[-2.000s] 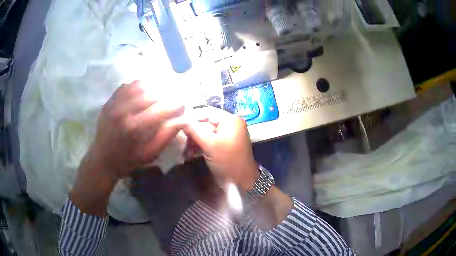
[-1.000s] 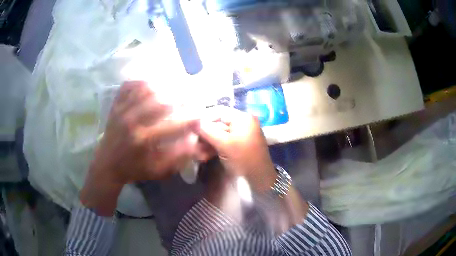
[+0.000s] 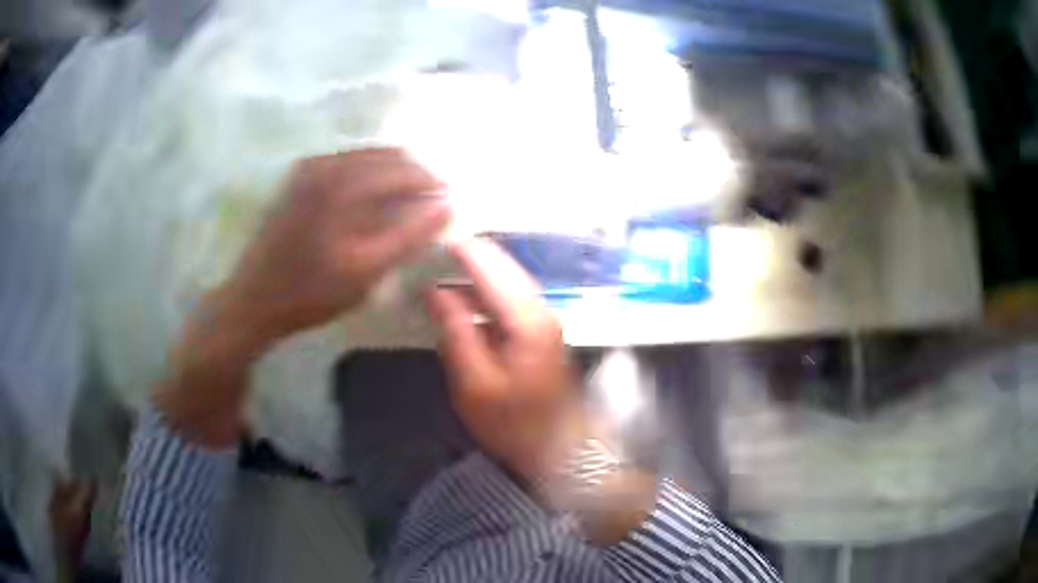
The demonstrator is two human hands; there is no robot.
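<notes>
The thin white garment piece point(image 3: 148, 239) lies in a large limp heap at the left and reaches under my hands; the frame is blurred. My left hand point(image 3: 330, 245) is over the cloth, its fingers bent together on the fabric near the glare. My right hand point(image 3: 507, 353), with a metal watch on the wrist, is just right of and below it, fingertips close to the left ones. Whether it grips the edge is too blurred to tell. The blue slide plate point(image 3: 672, 264) is right of my hands. White glare hides the needle area.
The cream machine bed point(image 3: 865, 273) extends right, with a dark round hole. The machine head point(image 3: 785, 103) stands above it. Folded pale cloth point(image 3: 876, 467) lies lower right. Another person's hand point(image 3: 71, 518) shows at the lower left.
The view has shifted, so the slide plate and bed appear farther right. My fingertips have moved left, away from the plate. My right hand's fingers look more extended. Another person's hand has appeared lower left.
</notes>
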